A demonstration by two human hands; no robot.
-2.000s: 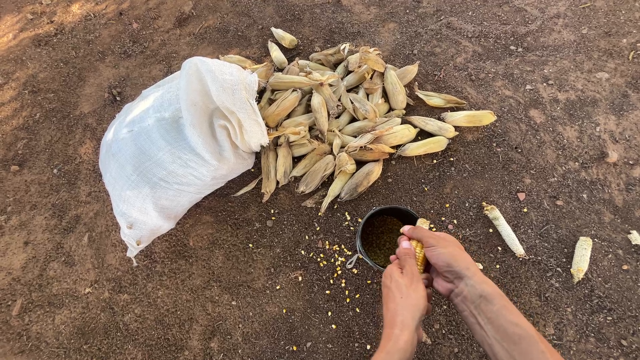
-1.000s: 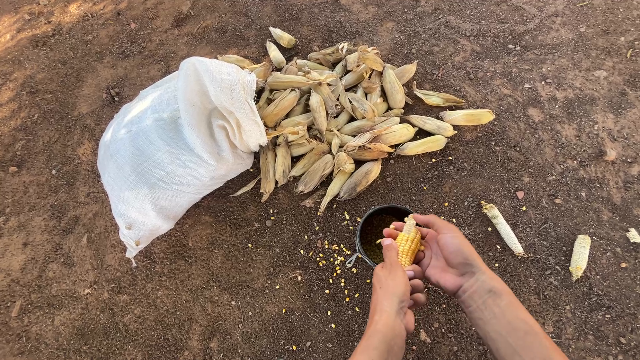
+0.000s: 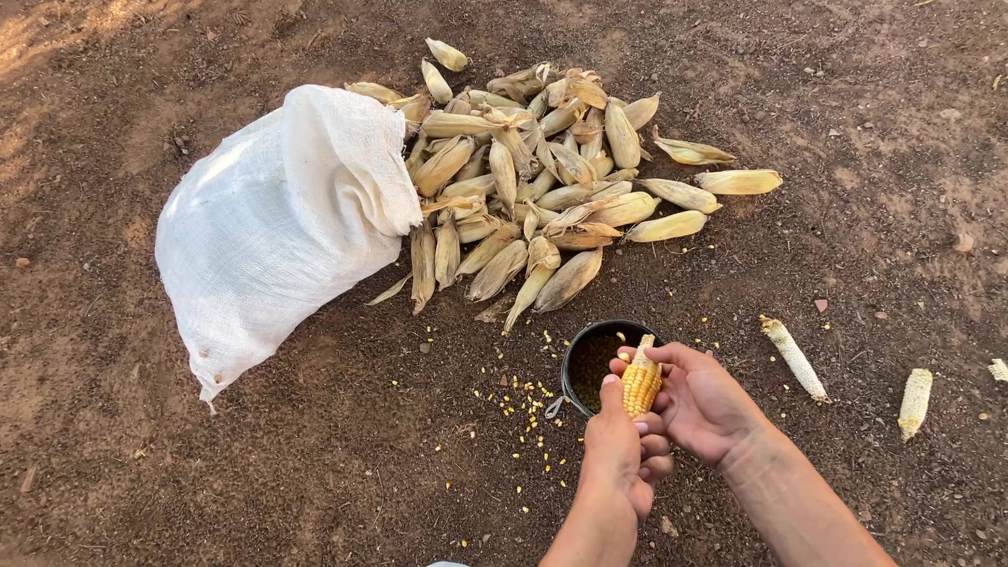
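Note:
A partly shelled ear of corn is held between my hands, its upper end bare of kernels. My left hand grips its lower part, thumb along the side. My right hand holds it from the right, fingers against the upper end. Just beneath and to the left is a dark round pot with corn kernels inside and a small loop on its rim; my hands hide its right side. Loose yellow kernels lie scattered on the soil left of the pot.
Dry ears in husks form a large heap beyond the pot. A white woven sack lies at the left, its mouth against the heap. To the right, bare cobs rest on brown soil, another cob farther over.
Two seconds ago my hands were closed together over the ear; now they are farther apart and more of its yellow kernels shows. The pot, sack and heap have stayed put.

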